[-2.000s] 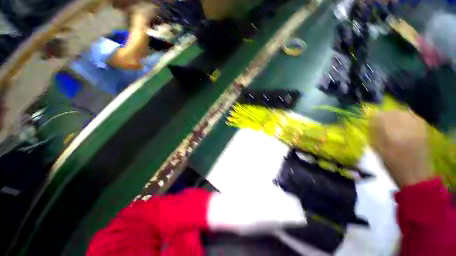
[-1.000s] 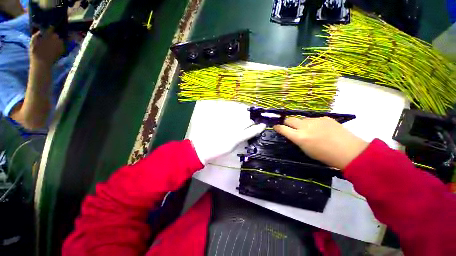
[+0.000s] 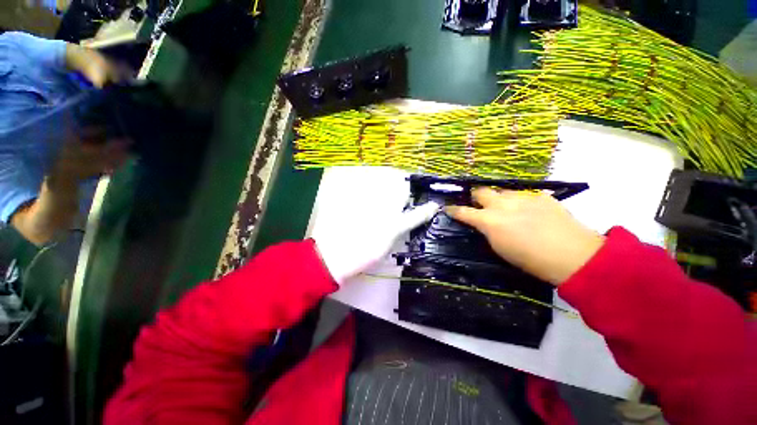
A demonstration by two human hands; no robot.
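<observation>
A black plastic housing point(image 3: 473, 311) lies on a white board point(image 3: 357, 189), with its raised side towards the wire bundles. A thin yellow-green lead wire point(image 3: 498, 293) crosses its near part. My left hand point(image 3: 357, 236), in a white glove, holds the housing's left side with its fingertips near the oval opening. My right hand point(image 3: 535, 236), bare, has its fingertips on the housing beside the left ones, below the raised side. Whether a wire is pinched between the fingertips is hidden.
Yellow-green wire bundles point(image 3: 432, 143) lie behind the housing, with a larger heap point(image 3: 639, 83) at back right. A spare black housing point(image 3: 349, 83) stands at back left. A black open box point(image 3: 705, 203) is at right. A person's arm point(image 3: 37, 217) is across the conveyor point(image 3: 187, 207).
From the blurred earlier view, my right hand has come from the wires to the housing. Over the last second both hands stay nearly still. The person across the conveyor has moved their arms.
</observation>
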